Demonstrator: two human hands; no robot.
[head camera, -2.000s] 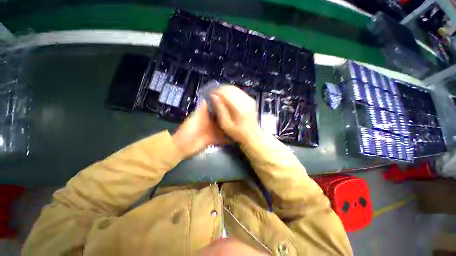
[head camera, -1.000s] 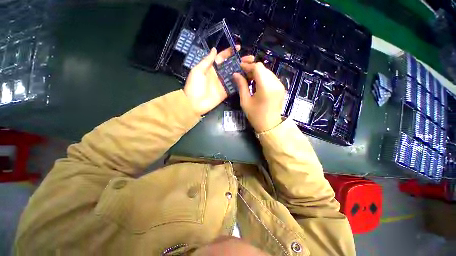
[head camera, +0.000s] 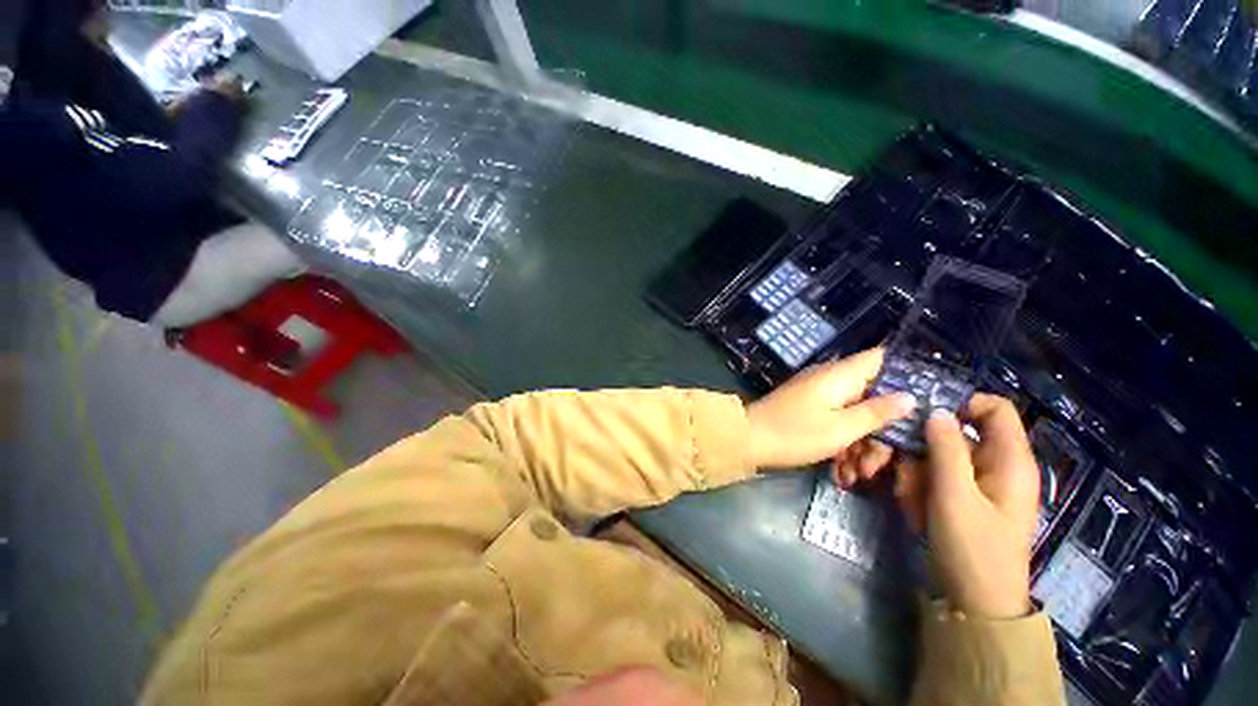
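Note:
A front housing (head camera: 962, 324) with an open screen window is held up over the black housing tray (head camera: 1104, 310). A keypad (head camera: 922, 390) sits in its lower end. My left hand (head camera: 822, 414) grips the housing's lower left side, thumb on the keys. My right hand (head camera: 982, 497) holds the lower right side, thumb on the keypad. A loose keypad (head camera: 840, 521) lies on the bench below my hands. Two more keypads (head camera: 796, 331) lie at the tray's left end. Another keypad (head camera: 1072, 588) shows in a tray pocket at the lower right.
A black phone-like piece (head camera: 717, 259) lies left of the tray. An empty clear blister tray (head camera: 414, 193) lies further left on the bench (head camera: 580, 317). A person in dark clothes (head camera: 117, 179) sits at the far left by a red stool (head camera: 297, 338). A pale rail (head camera: 704, 142) edges the green conveyor.
The view has swung left, bringing the other person and whole clear tray in and the keypad tray out. Both hands still hold the housing; my left thumb now lies on the keys.

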